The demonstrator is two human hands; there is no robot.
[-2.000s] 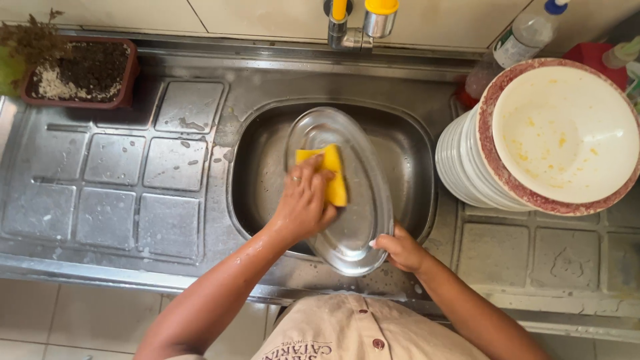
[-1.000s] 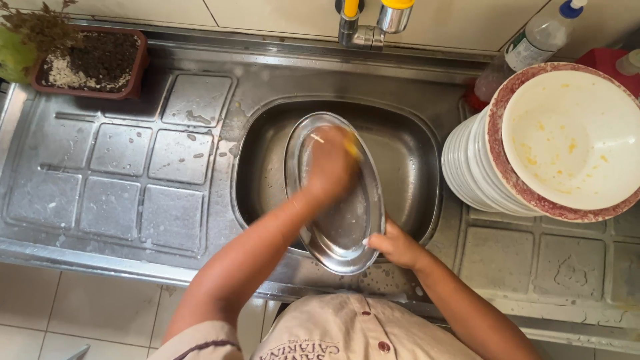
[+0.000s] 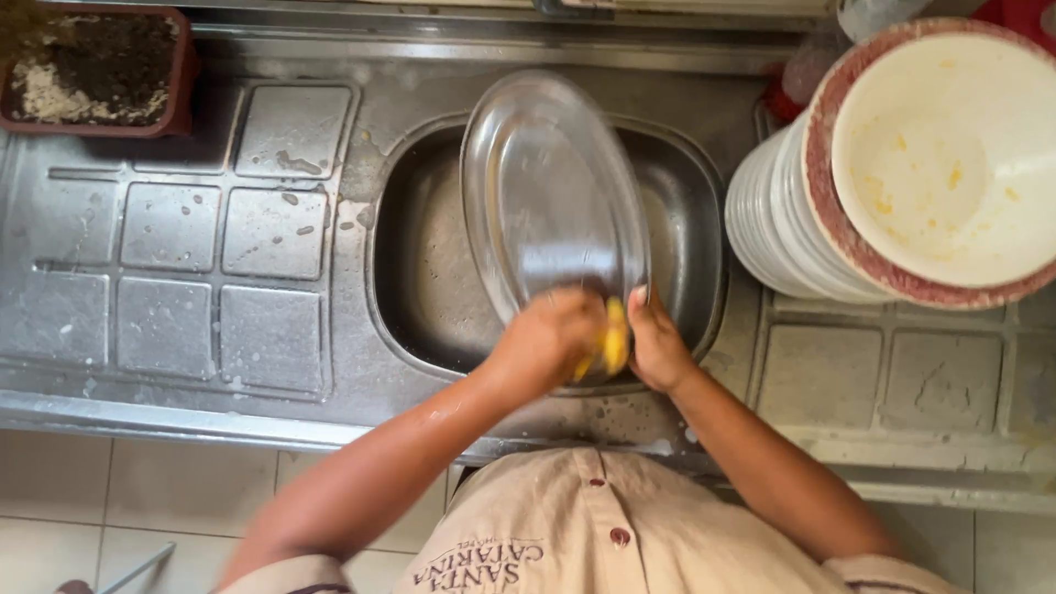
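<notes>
A shiny oval metal platter (image 3: 549, 194) is tilted over the stainless steel sink basin (image 3: 433, 289). My left hand (image 3: 557, 338) is closed on a yellow sponge (image 3: 613, 338), blurred by motion, at the platter's near end. The fingers hide part of the sponge and of the platter's rim. On the platter's right edge, near its lower end, my right hand (image 3: 657, 342) grips with the thumb on top and the other fingers mostly out of sight.
Right of the basin leans a tall stack of white plates (image 3: 767, 214), topped by a red-rimmed dish and a white bowl (image 3: 932, 173) with yellow food bits. Bottles stand behind it. A planter with soil (image 3: 99, 70) sits at the back left, above the wet ribbed drainboard (image 3: 169, 227).
My left hand with the sponge has moved from the upper part of the platter to its near end. My right hand still holds the right edge. The view has shifted closer and downward.
</notes>
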